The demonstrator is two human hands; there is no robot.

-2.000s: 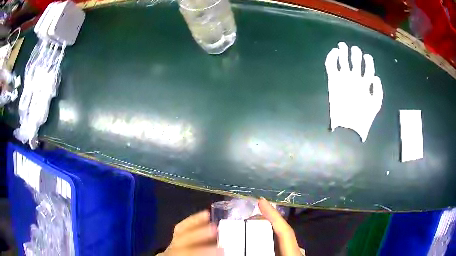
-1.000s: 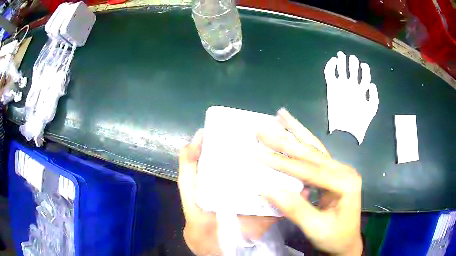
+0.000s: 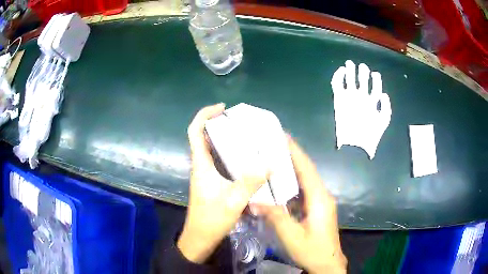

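Observation:
Two white power strips [image 3: 251, 142] are held together over the near part of the green bench, tilted, with a dark seam between them. My left hand [image 3: 211, 187] grips them from the left, its fingertips at the upper left edge. My right hand [image 3: 310, 219] holds them from the right and below. The faces are overexposed, so no slots can be made out. Clear bagged cords [image 3: 247, 247] hang below, partly hidden by my hands. A white glove [image 3: 361, 109] lies flat on the bench to the right.
A clear bottle [image 3: 216, 37] is at the bench's far edge. White power strips [image 3: 64, 36] with bagged cords [image 3: 40, 107] lie at the left. A white card [image 3: 423, 150] lies at the right. Blue crates [image 3: 107, 225] stand below the near edge, red crates [image 3: 465, 32] beyond.
The power strips came up from below the bench edge, first with a broad face showing. Now they are turned and tilted so the seam shows, and both hands have shifted their hold.

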